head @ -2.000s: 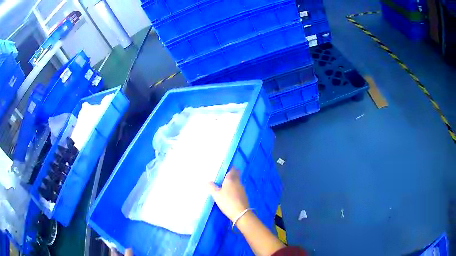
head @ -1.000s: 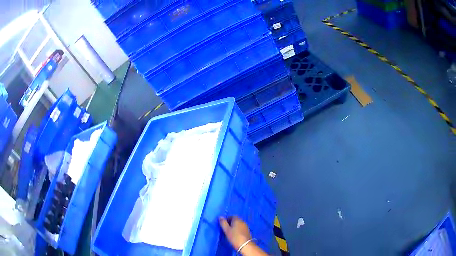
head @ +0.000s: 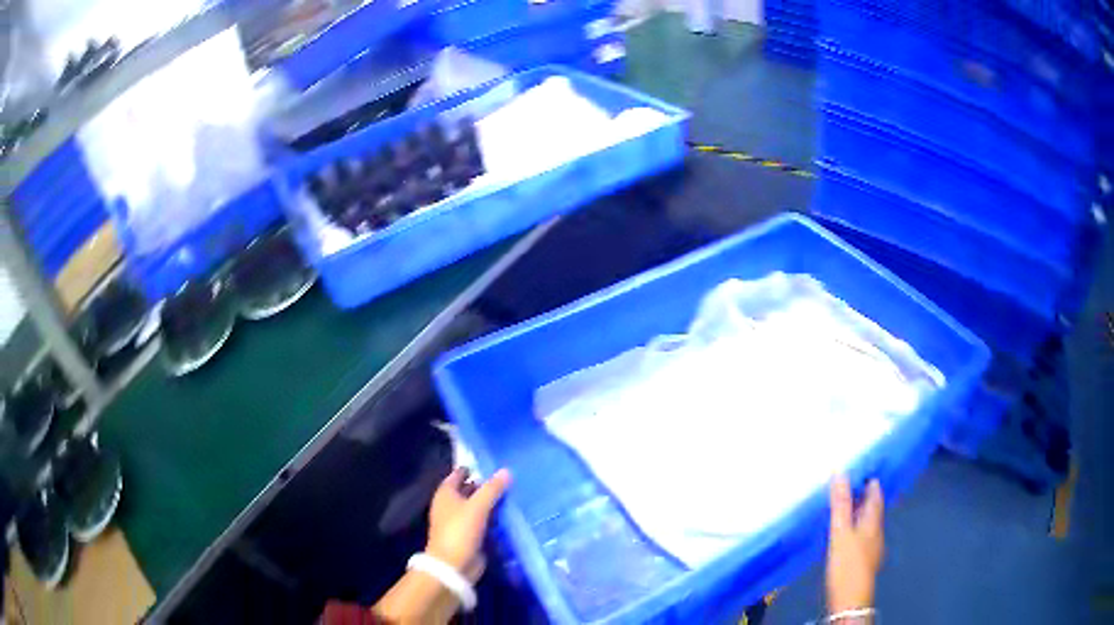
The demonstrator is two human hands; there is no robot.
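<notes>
A blue plastic crate [head: 660, 287] stands in front of me at the top of a stack. A bright white liner [head: 745, 415] lies crumpled in it and leaves part of the crate floor bare at the near left. My left hand [head: 462, 527] is at the crate's left wall, thumb and fingers at the rim, with a small white scrap behind it. My right hand [head: 858, 537] is at the near right wall with its fingers at the rim. The view is blurred.
At the left is a green bench [head: 293, 403] with a metal edge. A blue crate [head: 489, 220] there holds dark parts in rows on white liner. Oval half-shells [head: 88, 486] lie on the bench beside a cardboard sheet [head: 86, 584]. Tall blue crate stacks [head: 941, 147] stand at the back right.
The view has swung left, showing more bench. My left hand has come into view at the crate's left wall. My right hand has moved up to the rim.
</notes>
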